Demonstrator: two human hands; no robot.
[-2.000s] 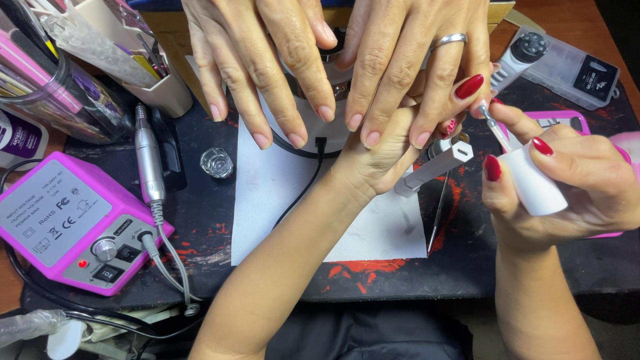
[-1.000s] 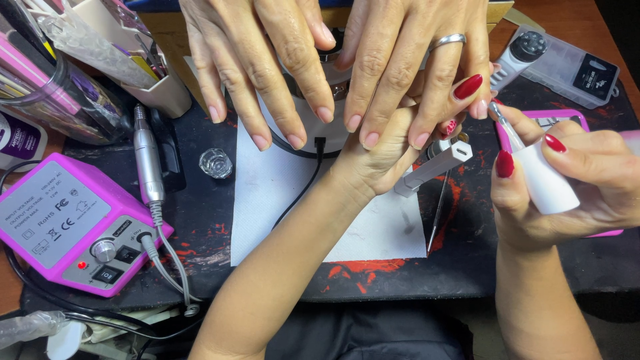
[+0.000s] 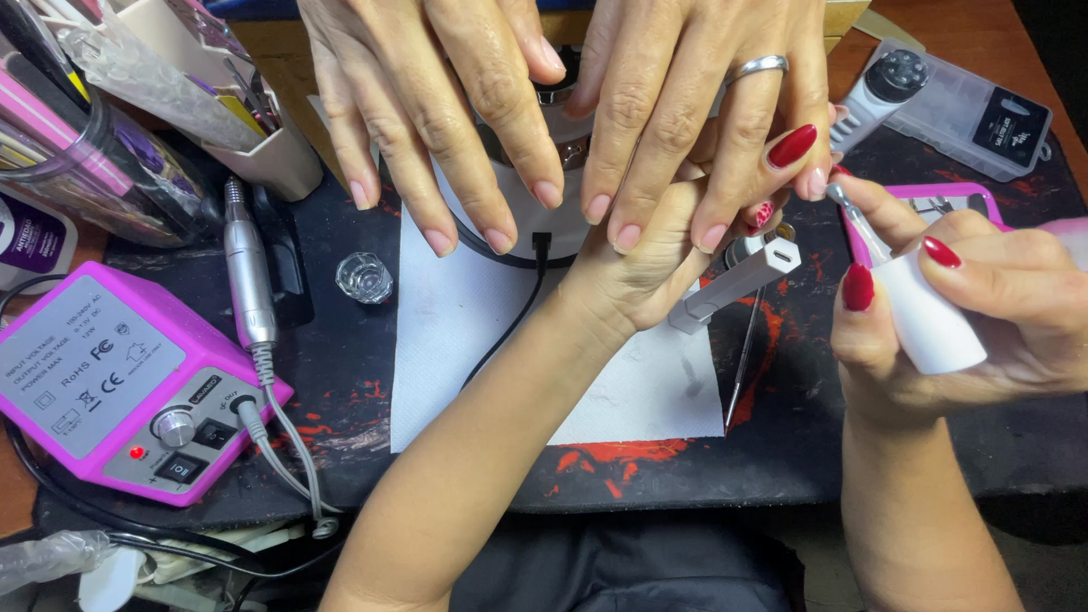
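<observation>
My right hand (image 3: 960, 289) holds a white nail polish cap (image 3: 931, 310) whose brush (image 3: 854, 217) points up and left. The brush tip is at the little finger of the other person's ringed hand (image 3: 722, 110). My left hand (image 3: 654, 246) reaches from below and is closed on that hand's outer fingers, partly hidden beneath it; its red thumbnail lies on top. The other person's second hand (image 3: 450, 110) rests spread at the left, above a round white lamp base (image 3: 510, 200). A white hexagonal tube (image 3: 739, 280) stands tilted beside my left wrist.
A white paper towel (image 3: 637, 399) lies on the dark mat (image 3: 408, 476). On the left are a pink nail drill unit (image 3: 127, 382), its handpiece (image 3: 248, 272), a small glass cup (image 3: 364, 278) and tool holders (image 3: 280, 161). A clear plastic case (image 3: 969, 110) lies at the upper right.
The brush in my right hand has shifted slightly at the little finger's nail, its angle changing a little between frames. My left hand and the other person's hands have stayed in place.
</observation>
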